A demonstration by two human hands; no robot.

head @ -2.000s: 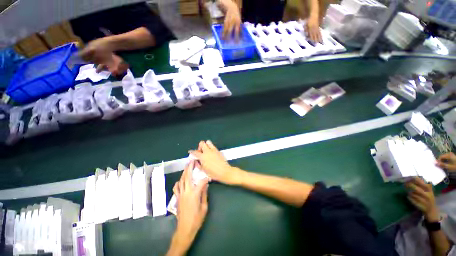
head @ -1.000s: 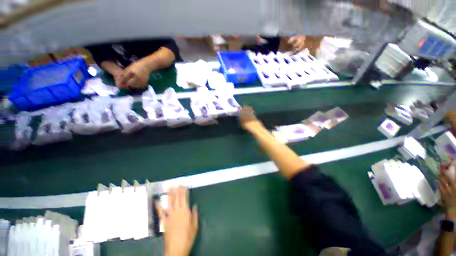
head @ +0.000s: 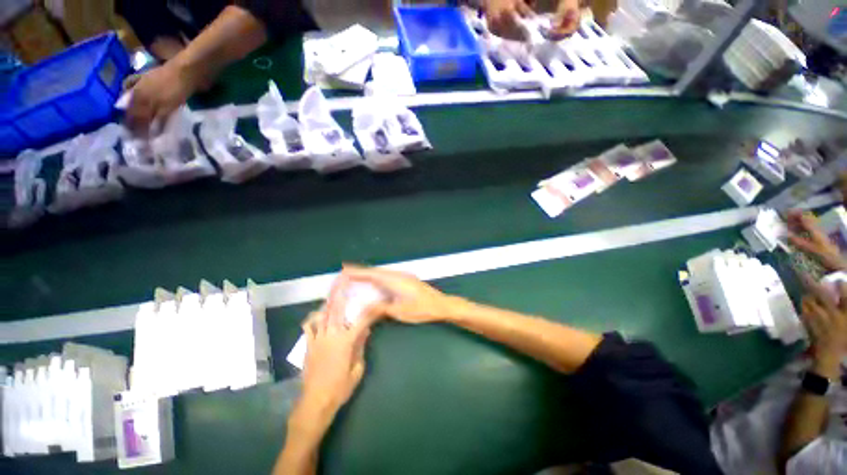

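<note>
My left hand [head: 332,357] and my right hand [head: 404,295] meet in front of me, just on the near side of the white strip. Between them is a small whitish bagged product [head: 358,301], mostly covered by the fingers. A white unit box [head: 298,353] shows partly at the lower left of my left hand; the rest of it is hidden. To the left, grouped cartons [head: 197,343] stand side by side with their end flaps up.
More grouped cartons [head: 48,413] and one purple-faced carton [head: 144,431] are at lower left. Bagged products [head: 325,139] line the far belt side; overlapping cartons [head: 604,176] lie on the belt. Blue bins [head: 436,44] are beyond. A neighbour's hands [head: 822,315] work at right.
My right hand has come back from the belt to my left hand, and a bagged product now shows between them. One more carton lies on the overlapping row. The view has shifted.
</note>
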